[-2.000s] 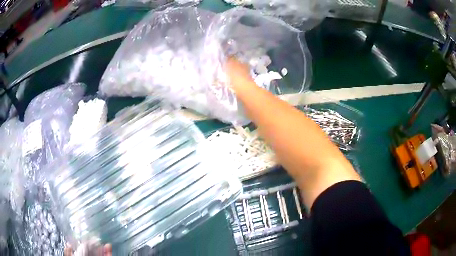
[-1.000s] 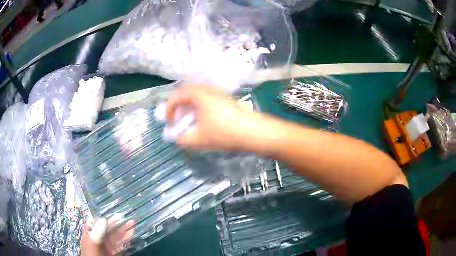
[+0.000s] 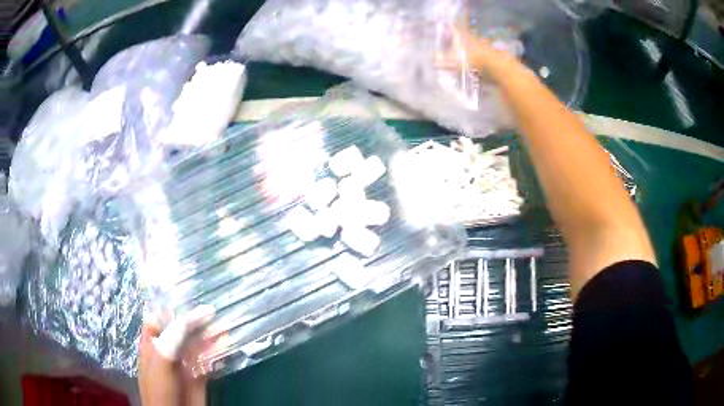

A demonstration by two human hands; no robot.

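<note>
My left hand (image 3: pixel 186 341), with white cots on its fingers, grips the near left corner of a clear grooved tray (image 3: pixel 238 270). Several white caps (image 3: pixel 361 214) lie loose in a cluster on this tray. My right arm reaches to the back, and my right hand (image 3: pixel 468 51) is in the mouth of the large clear plastic bag (image 3: pixel 333 40) of white caps. Its fingers are blurred behind the plastic, so what they hold cannot be told.
A box of white sleeves (image 3: pixel 464 182) is right of the tray. A second grooved tray (image 3: pixel 476 361) with shafts is at front right. The orange fixture (image 3: pixel 702 266) is far right. Plastic bags (image 3: pixel 87 270) and a white stack (image 3: pixel 208 103) are at left.
My right hand has gone from over the grooved tray back into the large bag. A cluster of white caps now lies on the tray. The view has shifted, so things sit farther right.
</note>
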